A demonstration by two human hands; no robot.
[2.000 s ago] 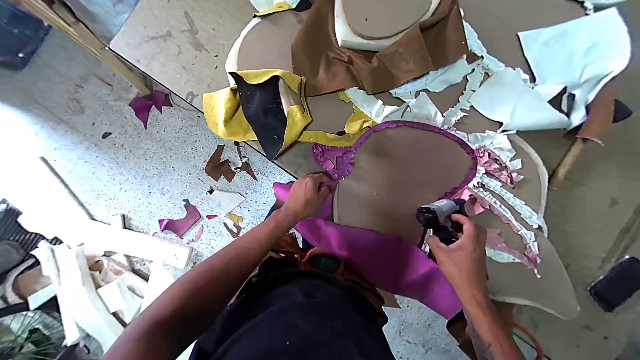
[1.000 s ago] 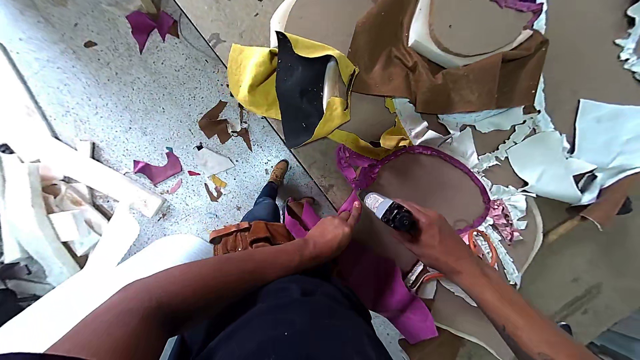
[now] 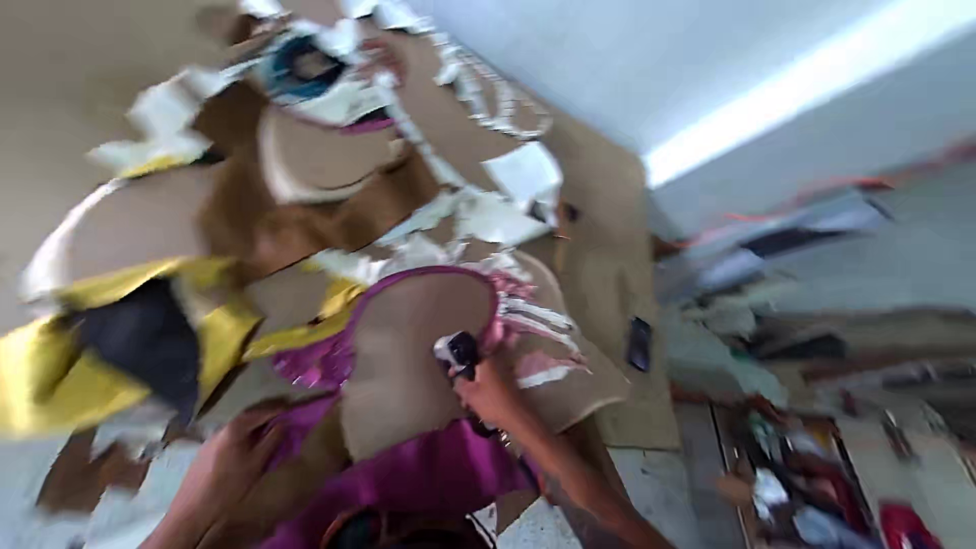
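My right hand [image 3: 484, 389] is closed around a dark hand tool with a pale end [image 3: 457, 352], held over a tan rounded panel [image 3: 419, 328]. Magenta material [image 3: 435, 469] edges that panel in a gathered rim and spreads out below it. At the lower left, my left hand [image 3: 244, 450] has its fingers on the magenta material beside the panel's edge, blurred. Pink and white torn strips [image 3: 541, 324] lie at the panel's right side.
Yellow and black material [image 3: 145, 343] lies at the left. Brown material [image 3: 335, 229] surrounds another rounded panel above, with a roll of blue tape [image 3: 301, 69] beyond. White scraps [image 3: 496, 217] and a phone [image 3: 639, 343] lie on the table. Cluttered shelves [image 3: 823, 335] stand at the right.
The view has swung strongly toward the right and blurred. My right hand and its tool have moved from the panel's left edge, near my left hand, to over the panel's right part.
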